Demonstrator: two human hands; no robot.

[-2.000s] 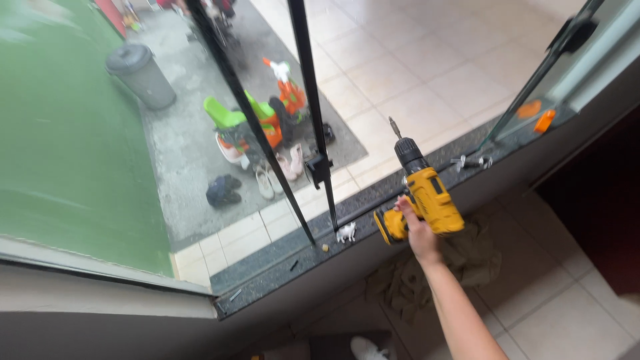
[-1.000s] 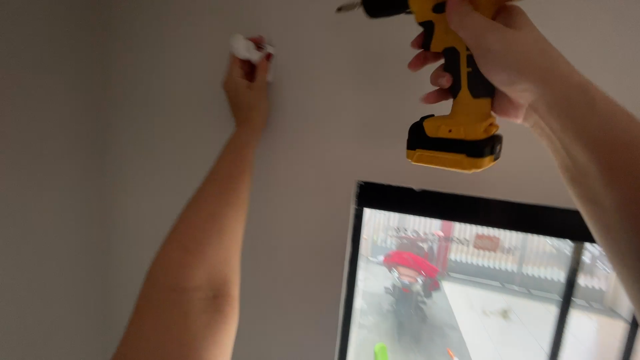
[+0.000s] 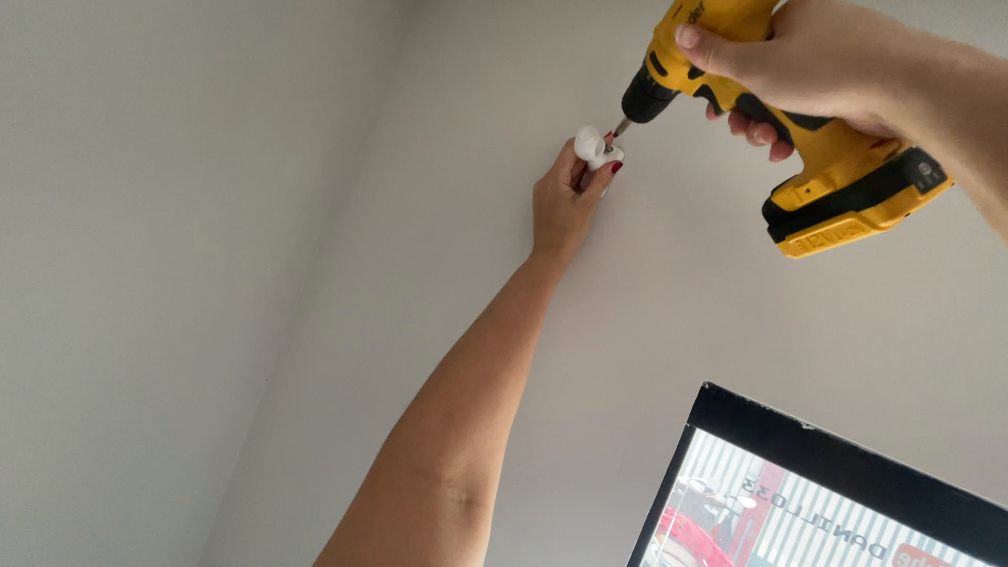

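High on the wall, my left hand pinches a small white curtain rod bracket against the painted surface; it has a round white knob or cup on one side. A yellow and black cordless drill is in my right hand, at the upper right. Its bit points down and left at the bracket, with the tip at or very near a screw there. Whether the tip is seated in the screw cannot be told. My right fingers wrap the drill's grip, and the battery end faces the lower right.
A dark window frame stands at the lower right, below the drill. Through its glass show a ribbed metal gate and something red. Two plain walls meet at a corner left of my left arm.
The view has risen from the window sill to the wall. Since one second ago, the drill has come over to the white bracket, its bit now angled down at it. My left hand still holds the bracket.
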